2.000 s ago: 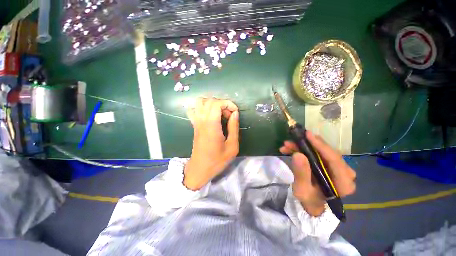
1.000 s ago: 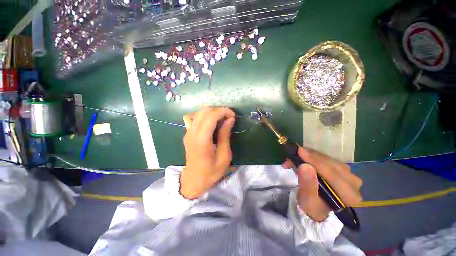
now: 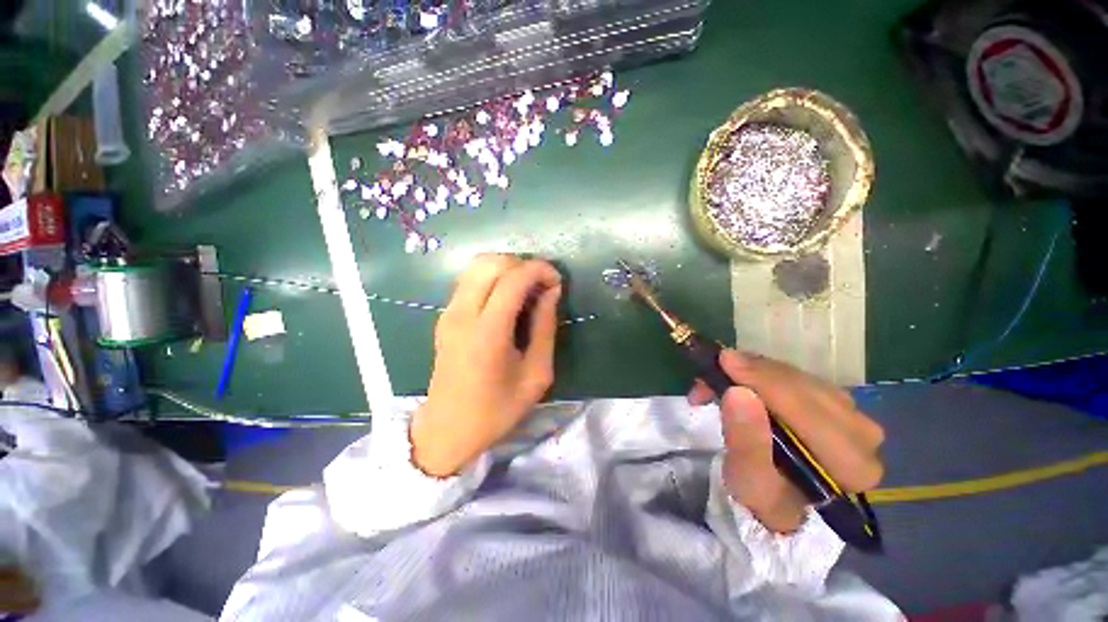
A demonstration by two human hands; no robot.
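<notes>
My right hand point(image 3: 796, 444) is shut on the black soldering iron point(image 3: 778, 425), whose metal tip points up and left. The tip is at a tiny dark and silvery workpiece point(image 3: 620, 277) on the green mat. My left hand point(image 3: 492, 352) has thumb and index finger pinched together on the solder wire point(image 3: 389, 300), which runs from the spool point(image 3: 134, 299) at the left. A short thin end of wire shows to the right of the fingertips. Whether the tip touches the workpiece is too small to tell.
Loose pinkish-white discs point(image 3: 486, 152) lie beyond my hands, before the clear tray point(image 3: 523, 55). A pot point(image 3: 860, 164) of silvery bits stands on beige tape point(image 3: 790, 334). A black fan point(image 3: 1024, 88) is at far right. A pale strip point(image 3: 349, 280) and blue stick point(image 3: 233, 343) lie left.
The iron tip has moved left and down onto the workpiece spot since two seconds ago. My left hand has shifted slightly left. The camera view has also shifted a little.
</notes>
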